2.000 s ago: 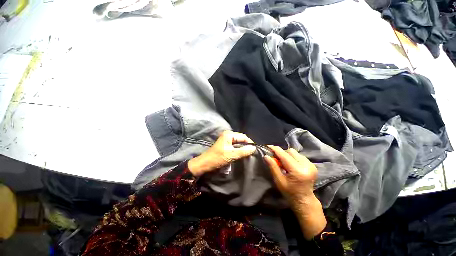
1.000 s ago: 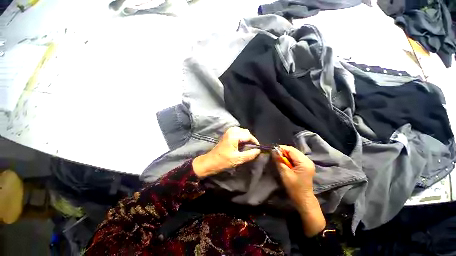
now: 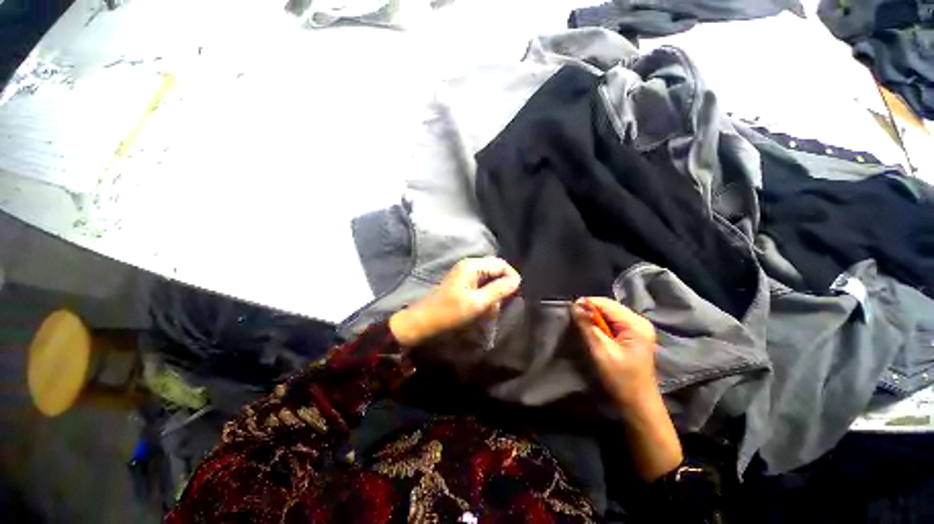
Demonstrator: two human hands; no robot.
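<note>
A grey denim garment (image 3: 553,353) with a black fabric panel (image 3: 574,194) lies on the table and hangs over its near edge toward my lap. My left hand (image 3: 461,297) pinches the garment's edge at the left. My right hand (image 3: 621,343) is a short way to the right, with the orange-red handle of thread snips (image 3: 597,318) showing between its fingers. The snips' blades cannot be made out. A stretch of seam runs between the two hands. A stiff stitched cuff (image 3: 383,249) lies left of my left hand.
The white table (image 3: 256,174) curves along its near edge. More grey and black garments (image 3: 850,225) lie at the right, with dark cloth (image 3: 901,51) at the far right. A round wooden stool (image 3: 58,362) stands at lower left.
My hands have moved apart, exposing a stretch of garment edge between them. The dark strip seen between my fingertips earlier no longer shows. The whole view has shifted, with the table contents further right.
</note>
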